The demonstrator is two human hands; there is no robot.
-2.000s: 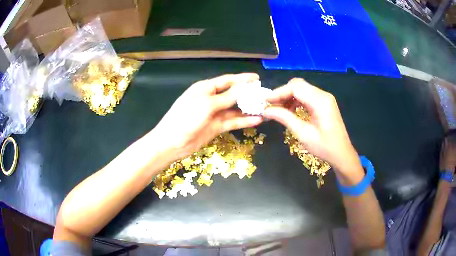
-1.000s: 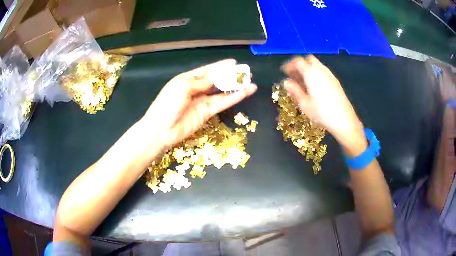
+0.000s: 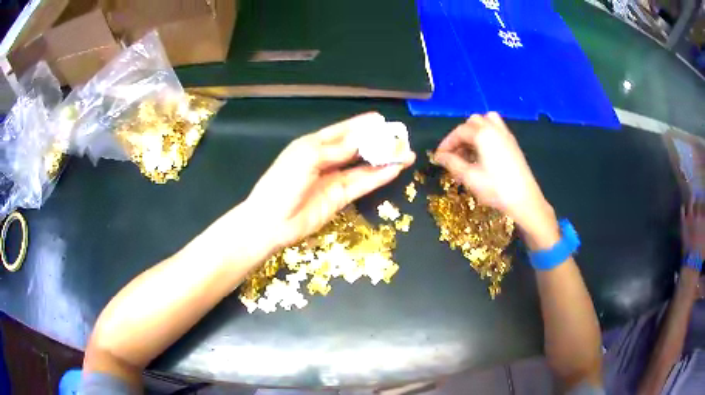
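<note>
My left hand (image 3: pixel 309 173) holds a white plastic part (image 3: pixel 383 142) between thumb and fingers, above the dark green bench. My right hand (image 3: pixel 488 163) is just right of it, thumb and forefinger pinched together on a tiny gold metal piece (image 3: pixel 431 156) at their tips. A bright heap of gold pieces (image 3: pixel 340 251) lies below my left hand, partly hidden by it. A darker heap of gold pieces (image 3: pixel 473 231) lies below my right hand. A few loose pieces lie between the heaps.
A clear plastic bag (image 3: pixel 116 92) with gold pieces spilling out lies at left, near a cardboard box (image 3: pixel 174 31) and a tape roll (image 3: pixel 14 241). A dark green board (image 3: pixel 348 46) and a blue sheet (image 3: pixel 510 73) lie behind. Another person's arm (image 3: pixel 672 316) is at right.
My right hand has moved away from the white part to the right heap and now pinches a small gold piece. My left hand still holds the white part.
</note>
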